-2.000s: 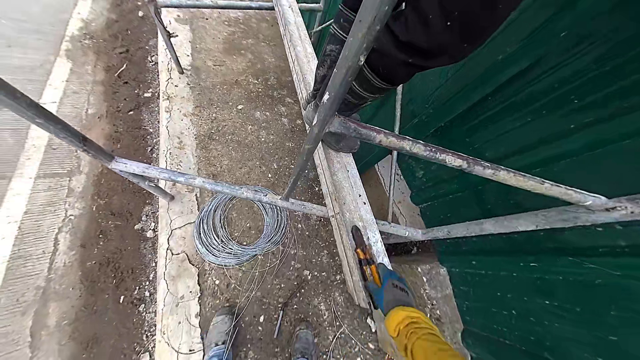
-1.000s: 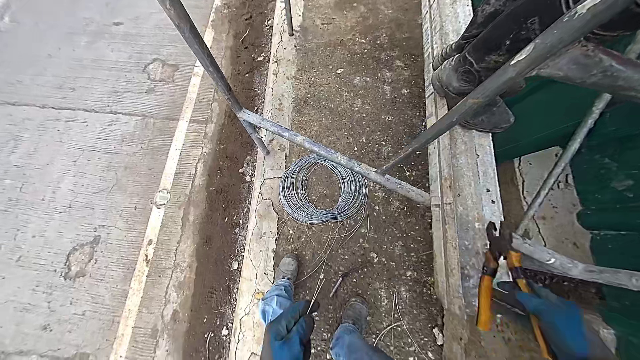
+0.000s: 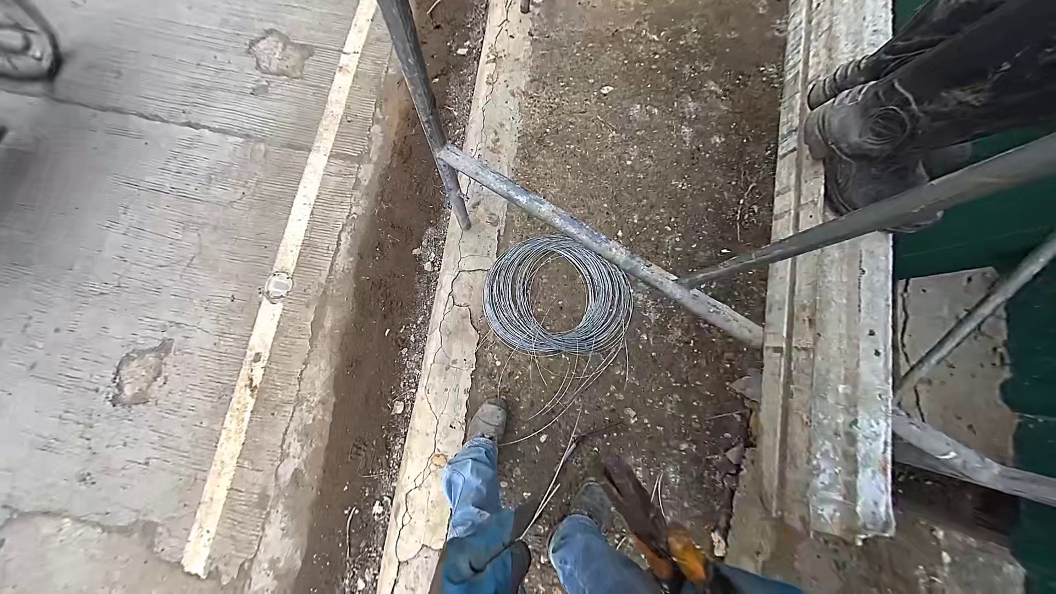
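Observation:
My left hand [image 3: 487, 551], in a blue and dark work glove, is closed on a few thin wire pieces [image 3: 554, 478] that point up and away from it. To its right, blurred at the bottom edge, is a pair of pliers [image 3: 652, 520] with orange handles and dark jaws. My right hand [image 3: 718, 577] is at those handles, mostly cut off by the frame. A coil of grey metal wire [image 3: 499, 305] lies on the dirt ahead of my boots, with loose wire ends trailing toward me.
Metal scaffold tubes [image 3: 577, 231] cross above the coil. A scaffold plank [image 3: 833, 371] runs along the right, with another person's dark boots [image 3: 866, 140] on it. Green sheeting [image 3: 949, 239] stands beyond. At left are a cracked concrete kerb [image 3: 450, 355] and a road [image 3: 165, 247]; part of a wheel shows top left.
The pliers and my right hand have moved from beside the plank to near my left hand, between my legs. A wheel has come into view on the road.

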